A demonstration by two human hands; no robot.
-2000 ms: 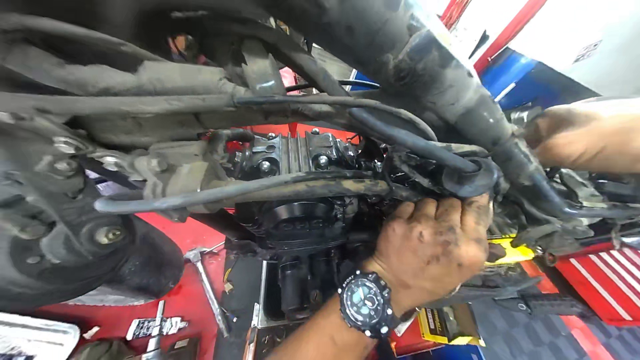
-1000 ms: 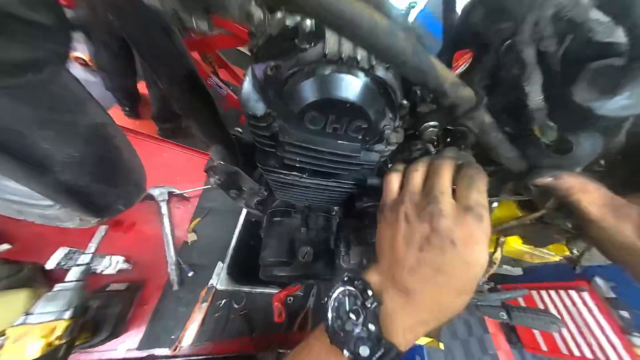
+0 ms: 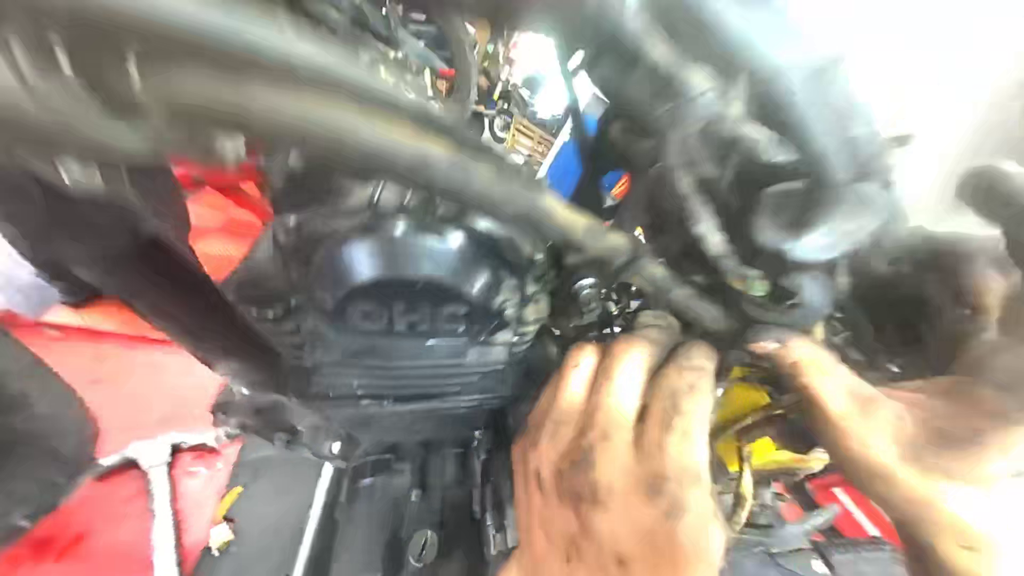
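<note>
My left hand (image 3: pixel 624 456), smudged with dark grease, reaches in from the bottom with bent fingers at the dark parts behind the motorcycle engine (image 3: pixel 416 320). Its fingertips are hidden, so whether they hold anything does not show. On the right my right hand (image 3: pixel 888 424) points its thumb toward the same spot below the frame; its fingers are blurred and partly hidden. A frame tube (image 3: pixel 480 172) slants down across the view above the engine's finned cylinder. Small metal parts (image 3: pixel 592 296) show just above my left fingertips.
At the lower left a hammer-shaped metal tool (image 3: pixel 160 480) lies on a red surface (image 3: pixel 72 400). Near it a thin metal rod (image 3: pixel 316 512) stands out beside the engine. Yellow material (image 3: pixel 744 416) shows between my hands, with a red object (image 3: pixel 856 508) below.
The view has shifted strongly and come closer to the engine's side. My left hand was on a black rubber part two seconds ago; now its fingers are behind the engine.
</note>
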